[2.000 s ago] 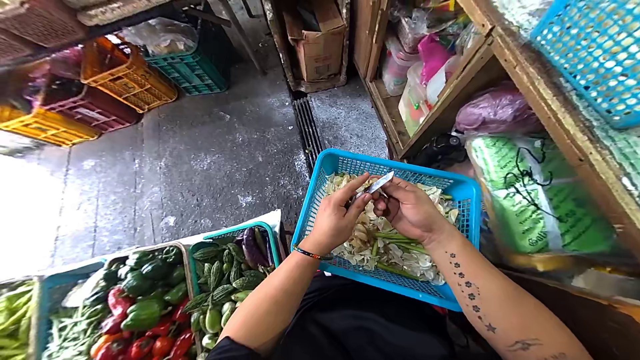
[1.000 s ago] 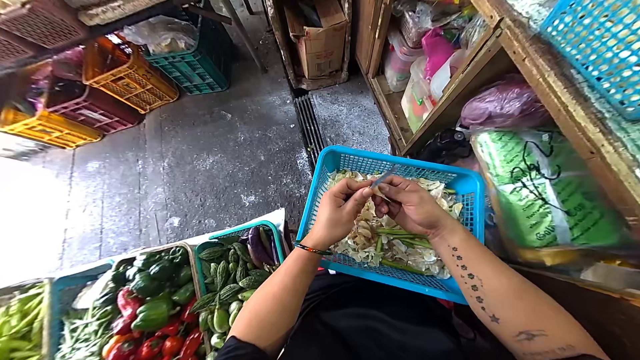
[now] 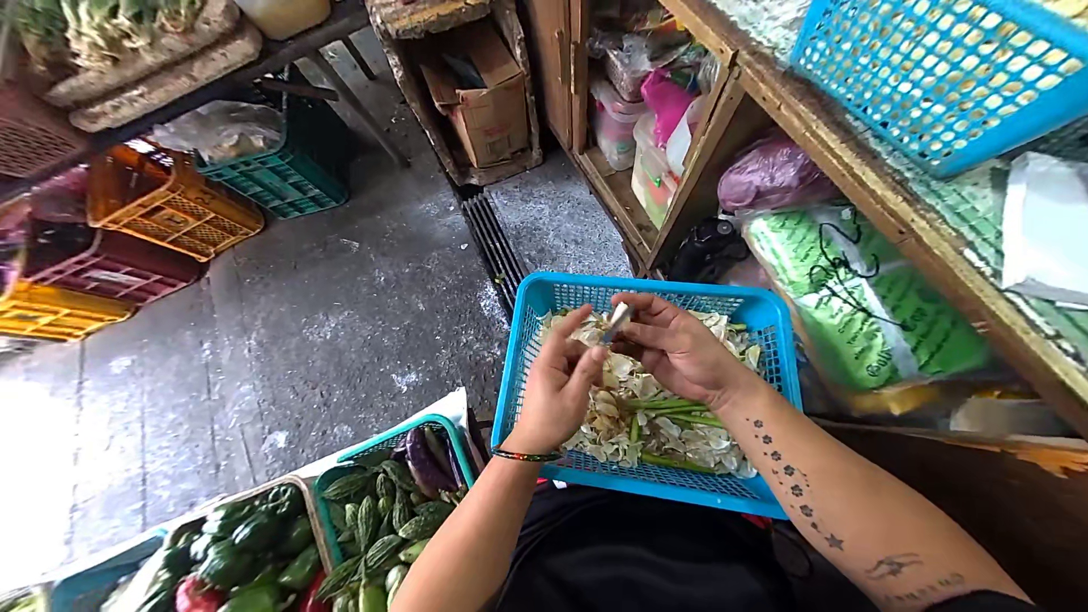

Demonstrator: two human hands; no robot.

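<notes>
A blue plastic basket (image 3: pixel 650 497) rests at my lap, strewn with pale papery peelings (image 3: pixel 616 442) that look like garlic skins, and green stalks (image 3: pixel 667 406). Above it, my right hand (image 3: pixel 680 348) grips a small blade (image 3: pixel 618 321) between thumb and fingers, with a whitish piece by it. My left hand (image 3: pixel 557 378), with a beaded bracelet at the wrist, is just left of the blade, thumb and index finger apart. Whether its curled fingers hold something cannot be seen.
Crates of bitter gourds (image 3: pixel 382 518), eggplants (image 3: pixel 425 459) and peppers (image 3: pixel 255 531) stand at lower left. A wooden shelf (image 3: pixel 918 229) runs along the right, with a green wrapped bundle (image 3: pixel 858 297) under it. A floor grate (image 3: pixel 491 242) and an orange crate (image 3: pixel 178 204) lie beyond.
The fingers of my left hand have moved away from the blade; earlier both hands met at it. The blade now points more upright in my right hand.
</notes>
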